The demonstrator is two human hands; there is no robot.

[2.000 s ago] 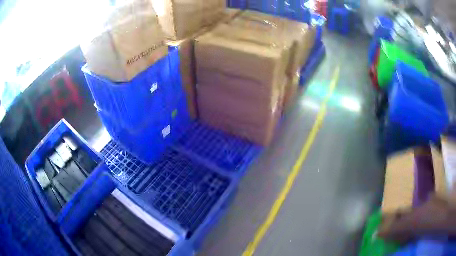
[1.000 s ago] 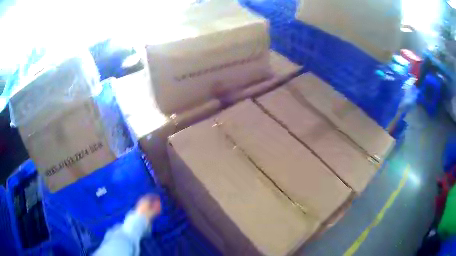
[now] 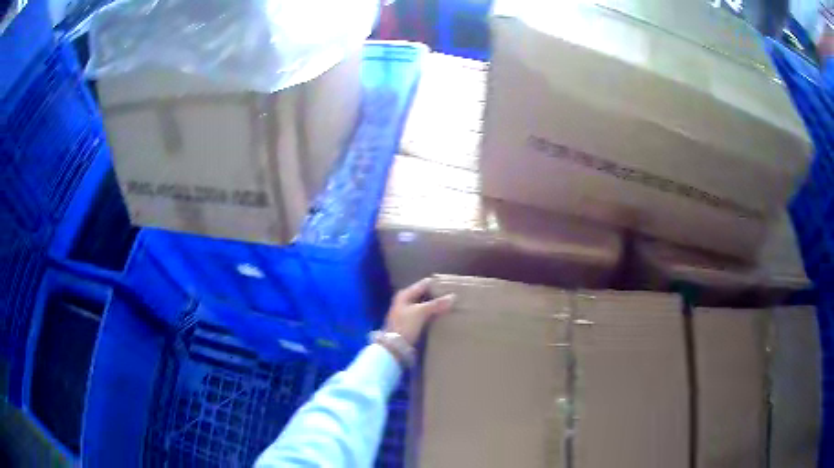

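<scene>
A large brown carton [image 3: 498,375] with taped seams on top fills the lower right. My left hand [image 3: 413,315] is at its far left corner, with the fingers spread over the corner edge and gripping it. The sleeve is light blue and a pale band is on the wrist. My right hand is not in view.
A printed carton [image 3: 640,151] sits on other cartons [image 3: 439,215] behind. At the left, a carton under clear plastic film [image 3: 201,155] rests on a blue tote [image 3: 338,265]. A blue pallet [image 3: 219,402] and blue bins [image 3: 119,366] are at lower left.
The view has swung and moved closer to the cartons. My left hand has gone from beside the blue tote to the near carton's far left corner.
</scene>
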